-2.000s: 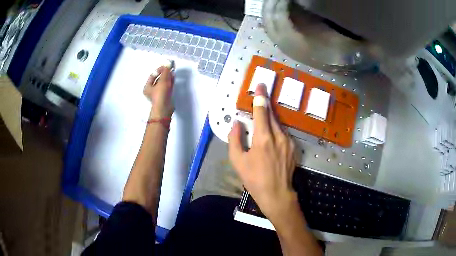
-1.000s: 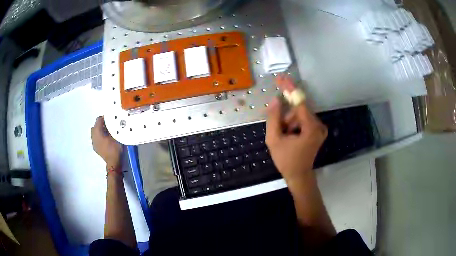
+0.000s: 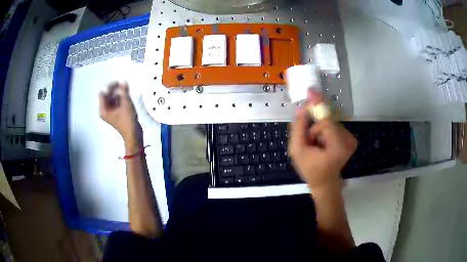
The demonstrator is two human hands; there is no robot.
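Note:
Three white housings lie in pockets of the orange fixture plate (image 3: 230, 77): a left one (image 3: 181, 51), a middle one with faint grey print (image 3: 214, 50) and a right one (image 3: 248, 49). The narrower slot at the plate's right end is empty. My right hand (image 3: 322, 148) pinches a white housing (image 3: 302, 82), blurred, in front of the plate's right end. Another white housing (image 3: 326, 58) rests on the perforated metal plate beside the fixture. My left hand (image 3: 119, 110) is above the blue tray, fingers curled and blurred; whether it holds anything cannot be told.
Grey-white rows of housings (image 3: 107, 47) fill the far end of the blue tray (image 3: 60, 128). A black keyboard (image 3: 256, 153) lies on the shelf before the perforated plate (image 3: 205, 111). Stacked housings (image 3: 443, 64) stand at the far right. A round clear piece (image 3: 225, 5) is above the fixture.
My right hand now holds a white housing near the fixture. My left hand has moved from the plate's left corner to over the tray. The view has shifted.

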